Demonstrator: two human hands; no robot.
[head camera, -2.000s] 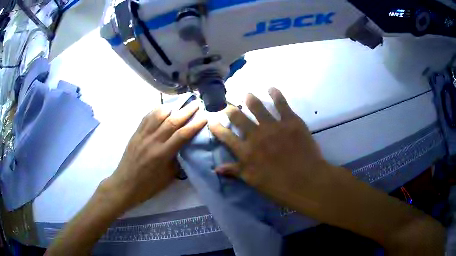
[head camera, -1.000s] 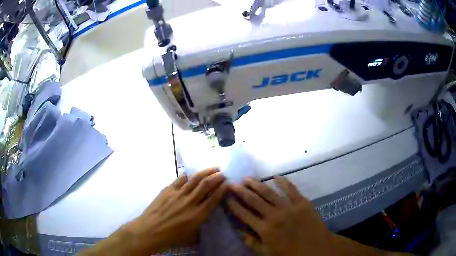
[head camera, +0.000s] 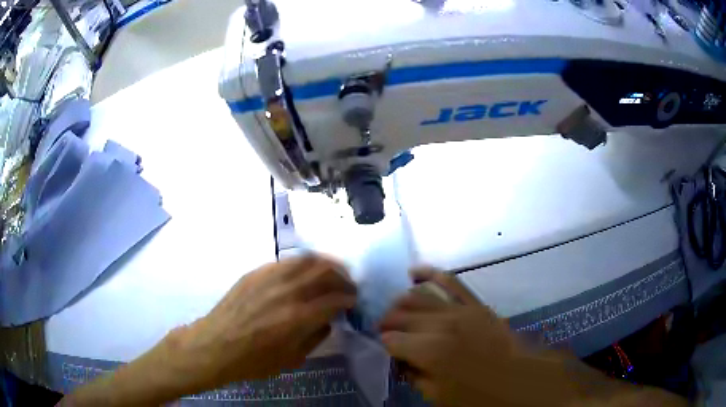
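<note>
A light blue-grey band piece (head camera: 384, 274) runs from under the white lockstitch machine head (head camera: 478, 111) towards me and hangs down near the table's front edge. It looks nearly white under the lamp. My left hand (head camera: 290, 306) holds its left side, fingers bent and blurred. My right hand (head camera: 438, 326) holds its right side, fingers curled. Both hands are in front of the needle area, a little apart, with the strip between them. The dark cylindrical part (head camera: 366, 197) points down behind them. The needle and presser foot are lost in glare.
A stack of blue-grey cut pieces (head camera: 87, 222) lies at left, beside plastic-wrapped bundles (head camera: 60, 63). Black-handled scissors (head camera: 704, 215) lie on cloth at the right edge. A ruler tape (head camera: 613, 298) runs along the table's front edge. The black control panel (head camera: 653, 97) is upper right.
My hands have moved back from beside the needle towards the front edge, and have now separated slightly with fingers curled on the strip. The camera view has shifted.
</note>
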